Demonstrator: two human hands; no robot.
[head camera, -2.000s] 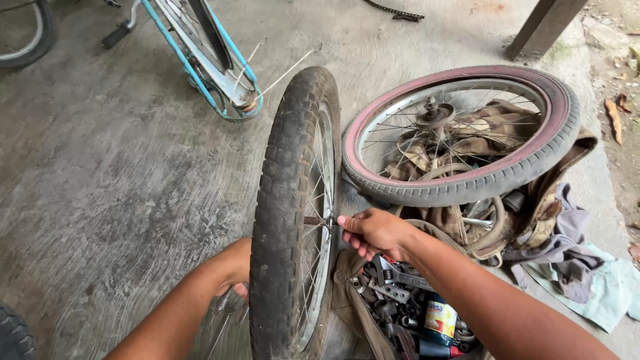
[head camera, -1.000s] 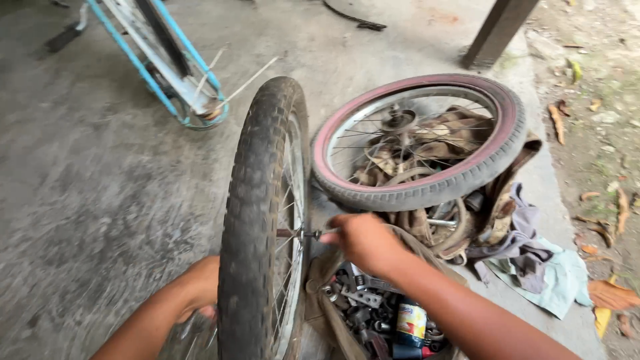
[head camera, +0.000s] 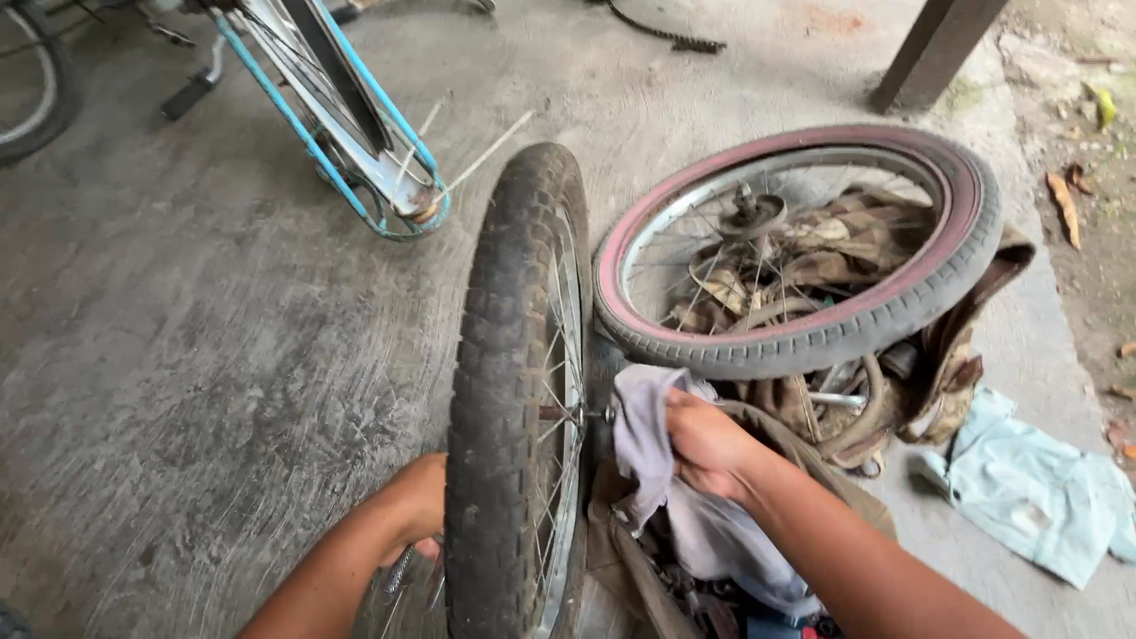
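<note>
A bicycle wheel with a worn black tire (head camera: 506, 382) stands upright on the concrete floor. My right hand (head camera: 710, 444) grips a greyish-purple cloth (head camera: 646, 426) close to the wheel's axle end (head camera: 607, 414), on the right side of the hub. Part of the cloth hangs over a bag of tools. At the wheel's left side is my left hand (head camera: 424, 524), mostly hidden behind the tire; a thin metal tool with a knurled handle (head camera: 399, 570) shows beside its fingers, and whether the hand holds it cannot be told.
A second wheel with a pink-walled tire (head camera: 799, 351) lies over brown camouflage fabric (head camera: 852, 226) at the right. Near it are a light green cloth (head camera: 1029, 488) and an open tool bag (head camera: 639, 568). A blue bicycle frame (head camera: 302, 124), a chain (head camera: 697, 43) and a post (head camera: 936, 53) stand or lie farther back.
My right hand, with bare fingers at the axle before, now has the purple cloth in it. That cloth lay beside the light green one in the earlier frames.
</note>
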